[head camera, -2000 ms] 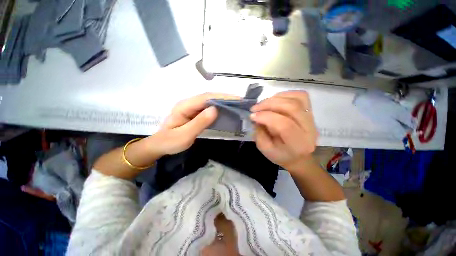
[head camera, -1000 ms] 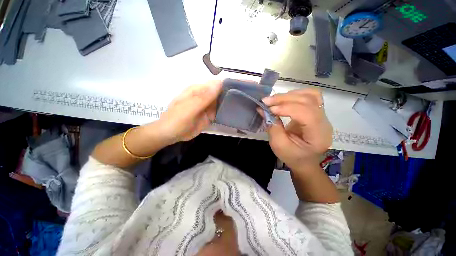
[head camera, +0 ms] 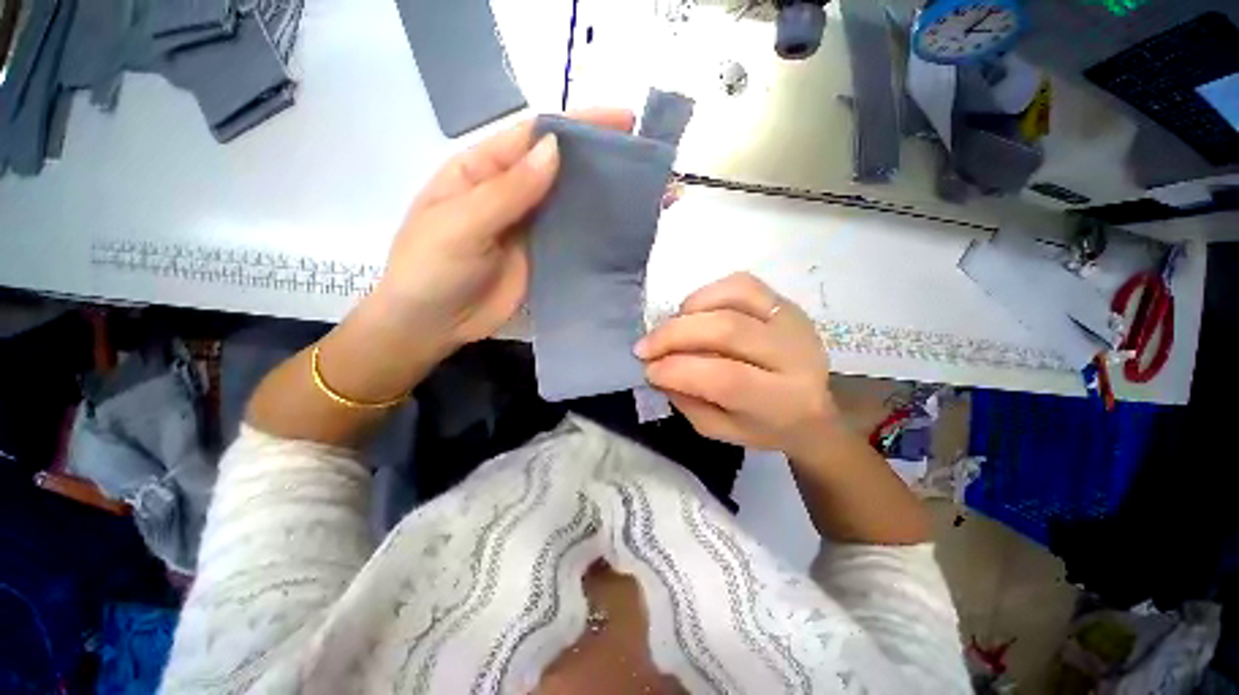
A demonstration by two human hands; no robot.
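A grey fabric piece (head camera: 591, 265) is held upright and flat above the table's front edge. A narrow folded strip (head camera: 666, 118) sticks out at its upper right, and a short end shows at its lower right. My left hand (head camera: 476, 224) grips the piece at the upper left, thumb in front and fingers behind. My right hand (head camera: 741, 360) pinches its lower right edge between thumb and fingers. Another grey panel (head camera: 462, 68) lies on the table behind my left hand.
A stack of cut pieces (head camera: 231, 75) lies at the far left. The machine bed (head camera: 775, 129) is behind. A blue round clock (head camera: 965, 27), grey strips (head camera: 876, 116), red-handled scissors (head camera: 1152, 326) and a pale scrap (head camera: 1033, 299) are at right. A printed ruler (head camera: 231, 265) runs along the front.
The grey piece, folded over between my hands before, is now opened out flat and upright. My left hand has moved up, my right hand down and slightly left.
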